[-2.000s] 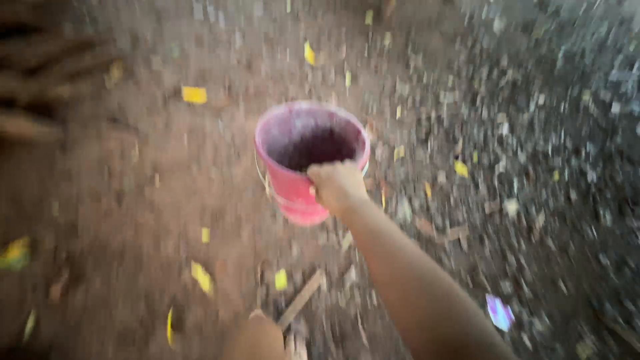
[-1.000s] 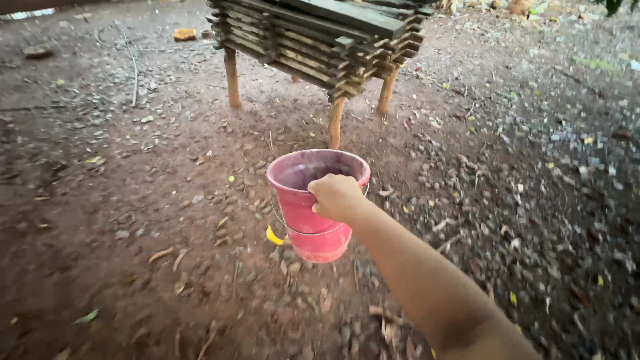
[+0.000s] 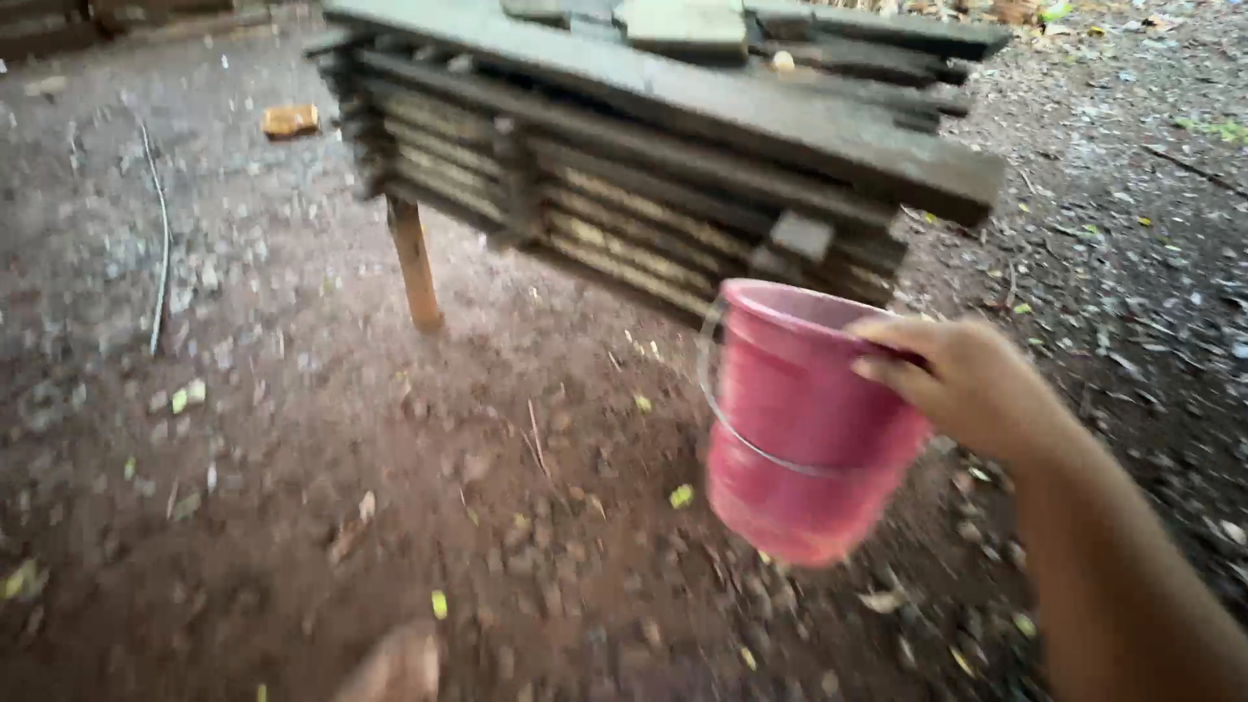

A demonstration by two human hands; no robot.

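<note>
A pink plastic bucket [image 3: 809, 429] hangs above the ground at right of centre, tilted a little. My right hand [image 3: 960, 380] is shut on its rim at the right side, thumb and fingers pinching the edge. The thin metal handle [image 3: 780, 460] droops down the front of the bucket. Little of the inside shows, so its contents cannot be told. Just behind the bucket is the corner of a raised crib of stacked wooden slats [image 3: 624, 214]. My left hand is out of view.
The crib stands on wooden posts [image 3: 414, 263], with boards [image 3: 682, 29] and a small pale round thing on top. An orange-brown block [image 3: 291, 121] and a thin pale stick or cable [image 3: 161, 244] lie on the leaf-strewn dirt. A blurred bare foot [image 3: 395, 668] shows below.
The slatted crib, farther off one second ago, is now close and large. The bucket, still held by its rim in my right hand, has moved rightward in view and tilted.
</note>
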